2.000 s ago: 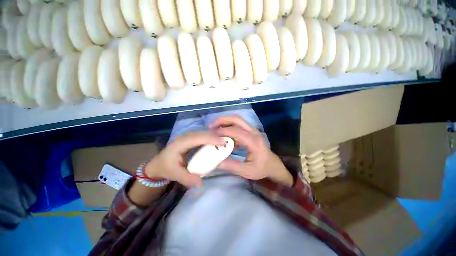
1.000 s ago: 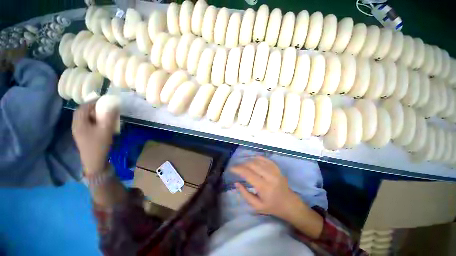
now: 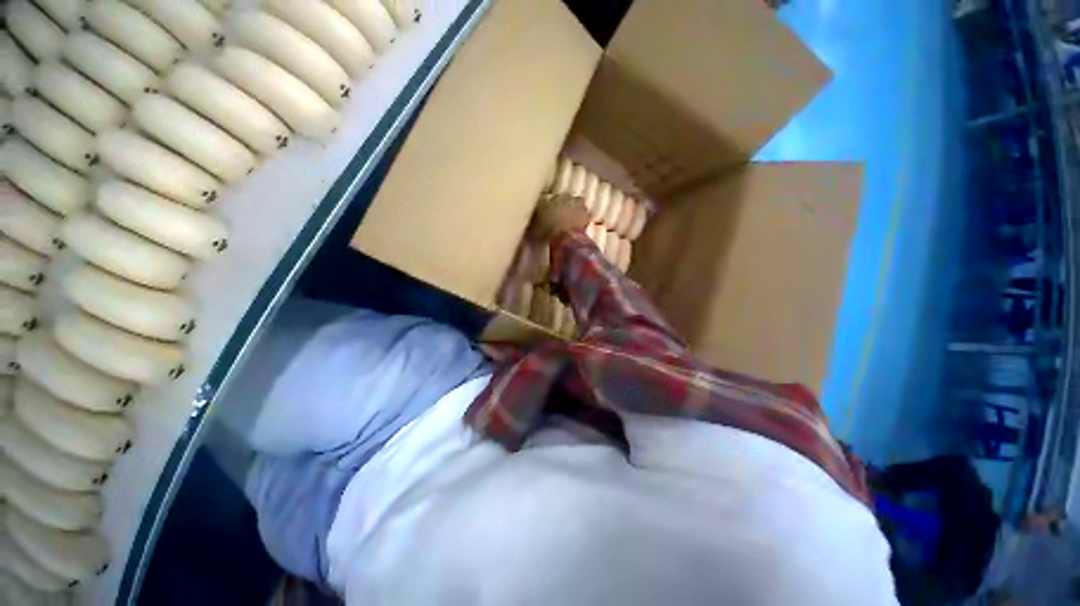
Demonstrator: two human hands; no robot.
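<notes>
My right hand [image 3: 563, 218] is small and partly hidden. It is inside the open carton [image 3: 486, 154], at the near side of the packed cream units [image 3: 614, 208]. Its fingers are not clear, and I cannot tell whether it holds a unit. The packed units stand on edge in tight rows, some partly hidden by my plaid sleeve. My left hand is not visible.
Rows of cream units [image 3: 173, 163] stand on edge on a whitish sheet on the bench at the left. The bench's metal edge [image 3: 255, 310] runs diagonally beside my legs. Carton flaps spread out over the blue floor [image 3: 882, 107]. A dark-and-blue bundle [image 3: 918, 515] lies lower right.
The view has swung right to the carton. My right hand has moved from my lap into it. My left hand, earlier at the bench's left with a unit, has left the view.
</notes>
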